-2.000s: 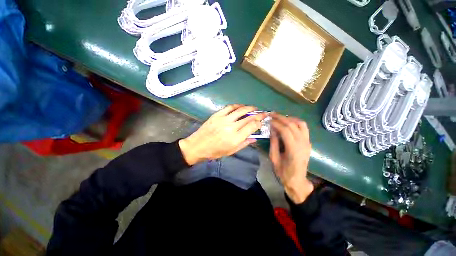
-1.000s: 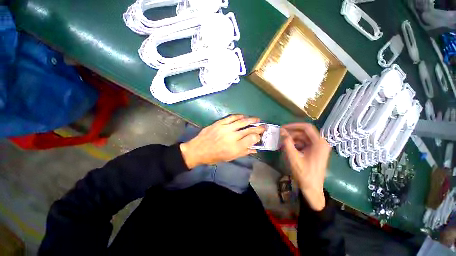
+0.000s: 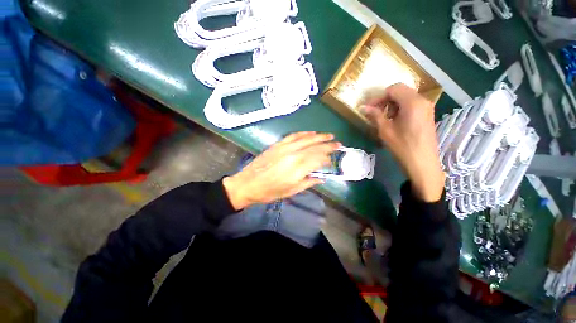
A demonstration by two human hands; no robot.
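My left hand holds a white plastic frame at the near bench edge. The fingers cover the loop end, and the round disc end points right, uncovered. My right hand is over the near right part of the open pin box, a brown carton filled with pale, glittering thin pieces. Its thumb and fingertips are close together and blurred. I cannot tell whether a pin is between them.
Three piles of white frames lie at the upper left. Nested rows of frames stand right of the box, beside a heap of small metal parts. Loose frames lie at the far right. A person's blue sleeve is at left.
My right hand has left the frame and moved up and right to the pin box. The frame's disc end is now uncovered. My left hand still holds the frame in nearly the same place.
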